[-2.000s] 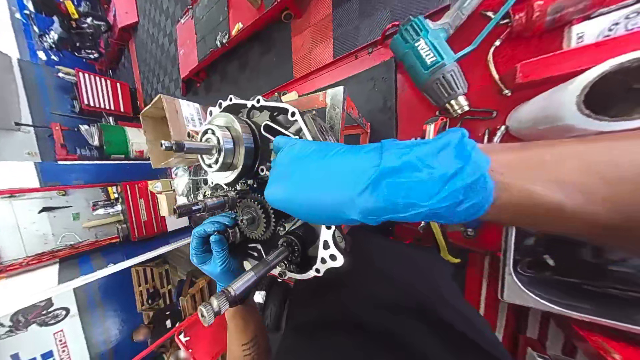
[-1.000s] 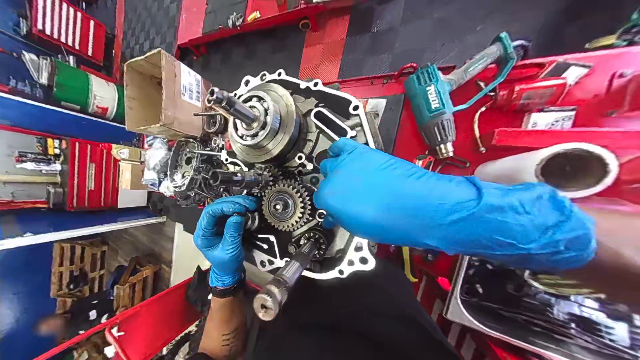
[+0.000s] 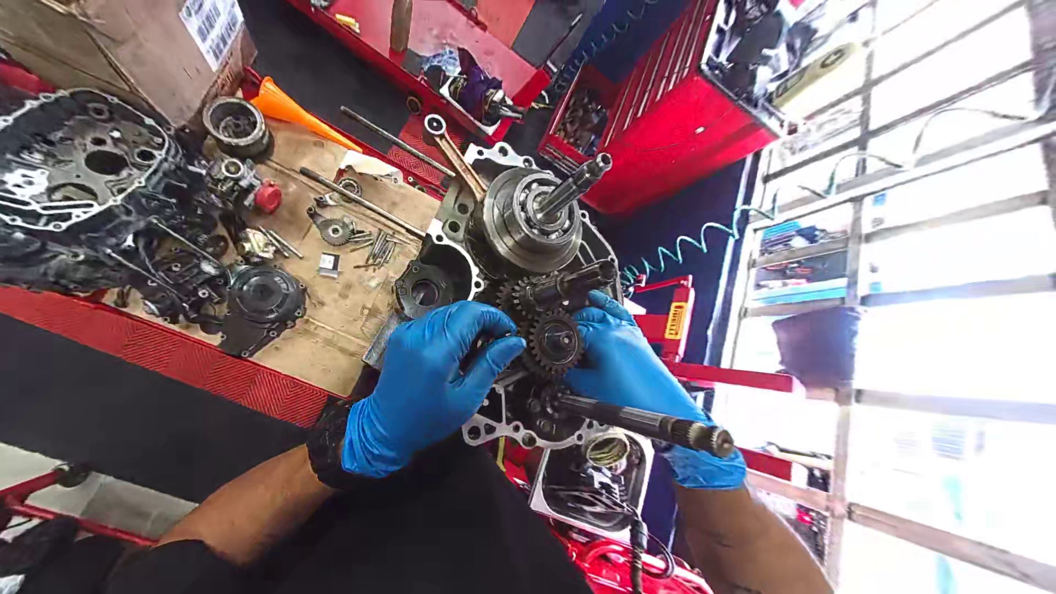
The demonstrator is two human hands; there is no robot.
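An engine crankcase half (image 3: 525,435) stands before me, holding a crankshaft (image 3: 532,223) with its connecting rod (image 3: 456,157), a splined gear shaft (image 3: 569,283), a toothed gear (image 3: 554,342) and a long splined shaft (image 3: 648,423). My left hand (image 3: 429,375), in a blue glove, is at the left side of the toothed gear, thumb and index finger close together; whether something small is between them cannot be told. My right hand (image 3: 631,371), also gloved, reaches behind the gear from the right, its fingertips near the shafts and partly hidden.
On the cardboard-covered bench (image 3: 330,346) at left lie another crankcase (image 3: 82,165), a round engine cover (image 3: 264,301), small gears, pins and an orange funnel (image 3: 301,111). A cardboard box (image 3: 148,58) stands behind. A red tool cabinet (image 3: 668,124) is beyond; a metal tray (image 3: 549,495) holds parts below.
The view has swung strongly. My right hand has moved from the front of the crankcase to the right side of the gear, its fingers now partly behind it. My left hand remains beside the gear.
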